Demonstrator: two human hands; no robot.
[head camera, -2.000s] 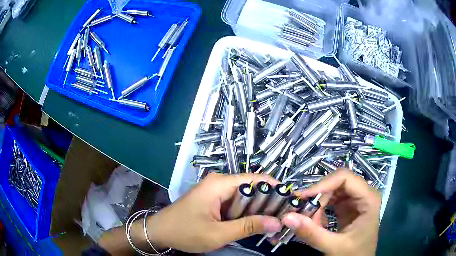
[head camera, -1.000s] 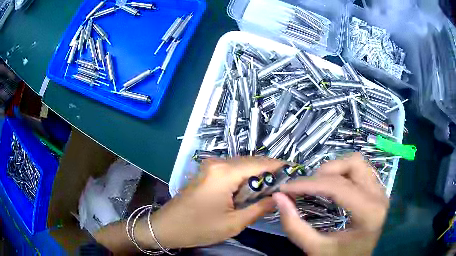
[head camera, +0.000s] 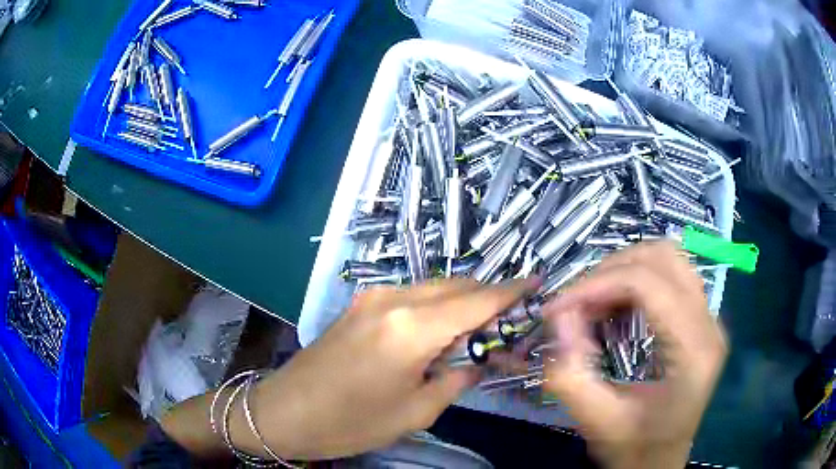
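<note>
My left hand (head camera: 376, 362) is closed around several silver cylinders (head camera: 478, 347), with their black round end faces towards my right hand. Yellow marks show at the ends. My right hand (head camera: 642, 357) is blurred beside these ends, fingers bent; whether it grips a cylinder is unclear. Both hands are over the near part of the white tray (head camera: 343, 188), which is heaped with silver cylinders with thin rods (head camera: 500, 215). A green-handled tool (head camera: 720, 249) lies across the tray's right rim.
A blue tray (head camera: 220, 92) with scattered cylinders is at the upper left. Behind the white tray are a clear box of cylinders (head camera: 548, 32) and a box of small white pieces (head camera: 676, 69). Clear plastic bags (head camera: 788, 119) are at right. A blue tote (head camera: 78, 321) of cylinders is lower left.
The held cylinders were fanned in a row between both hands; now fewer ends show in my left hand. My right hand has moved slightly away to the right. The view has shifted a little.
</note>
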